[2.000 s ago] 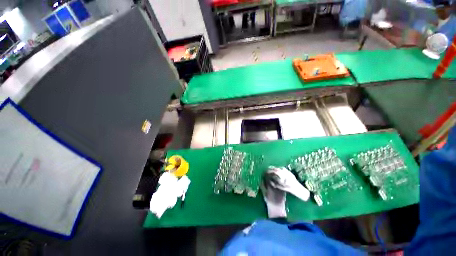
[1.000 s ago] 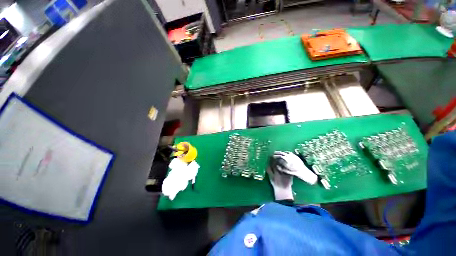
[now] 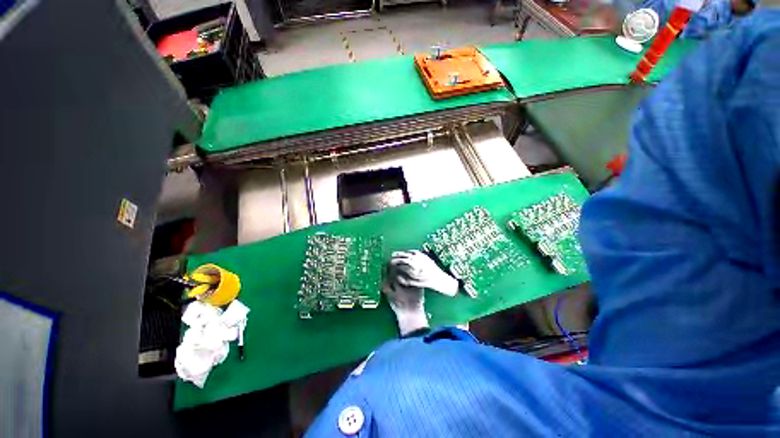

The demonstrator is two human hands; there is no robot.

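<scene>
Three green circuit boards lie in a row on the green bench mat: a left board [image 3: 341,272], a middle board [image 3: 477,250] and a right board [image 3: 552,229], partly covered by a blue sleeve. My left hand [image 3: 405,295], in a white and grey glove, rests on the mat between the left and middle boards. A second white gloved shape, perhaps my right hand [image 3: 432,274], overlaps it and reaches the middle board's lower left edge. No sleeve visibly joins this shape. The fingers are blurred and overlapped, and I cannot tell whether they hold anything.
A yellow roll [image 3: 215,284] and crumpled white cloth [image 3: 208,339] lie at the mat's left end. Beyond are a black bin [image 3: 373,192], an orange fixture [image 3: 460,72] on the far bench and a black tote [image 3: 203,64]. A dark grey machine [image 3: 85,188] stands left.
The view has turned, so the bench and boards sit further left in it. The large blue sleeve covers more of the right side. The gloves stay together between the same two boards.
</scene>
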